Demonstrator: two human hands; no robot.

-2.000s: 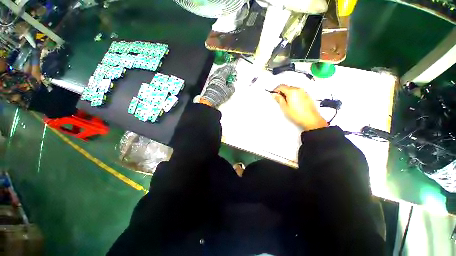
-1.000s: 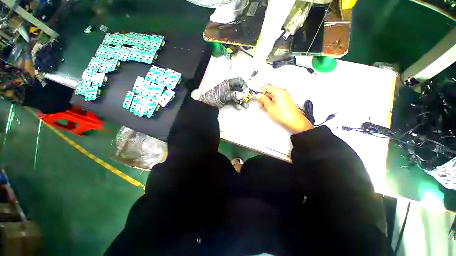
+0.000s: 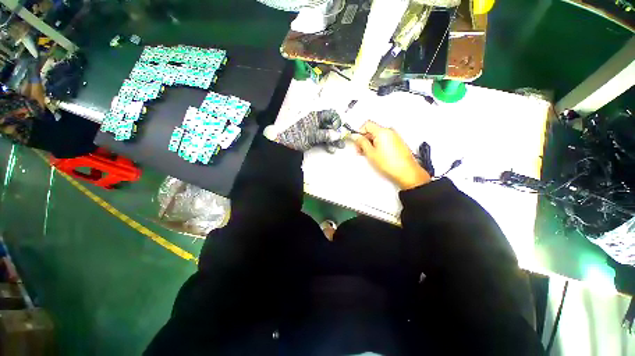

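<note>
My left hand (image 3: 311,131), in a grey and dark striped knit glove, is closed on a small pale circuit board (image 3: 344,132) over the white work surface. My right hand (image 3: 387,151), bare, pinches the end of a thin black cable (image 3: 353,129) at the board. The fingertips of both hands almost meet. A black cable with a thicker moulded part (image 3: 425,158) lies to the right of my right hand. Fine detail at the board is blurred.
Green-white boards (image 3: 211,127) lie in rows on the black table (image 3: 240,76) at left. A pale machine arm (image 3: 372,42) and a green round item (image 3: 448,90) stand at the back. Tangled black cables (image 3: 599,167) are at right. A red stool (image 3: 97,167) is on the floor.
My gloved left hand has moved right and holds a board. My right hand has moved left to it with the cable. The loose black cable has shifted left.
</note>
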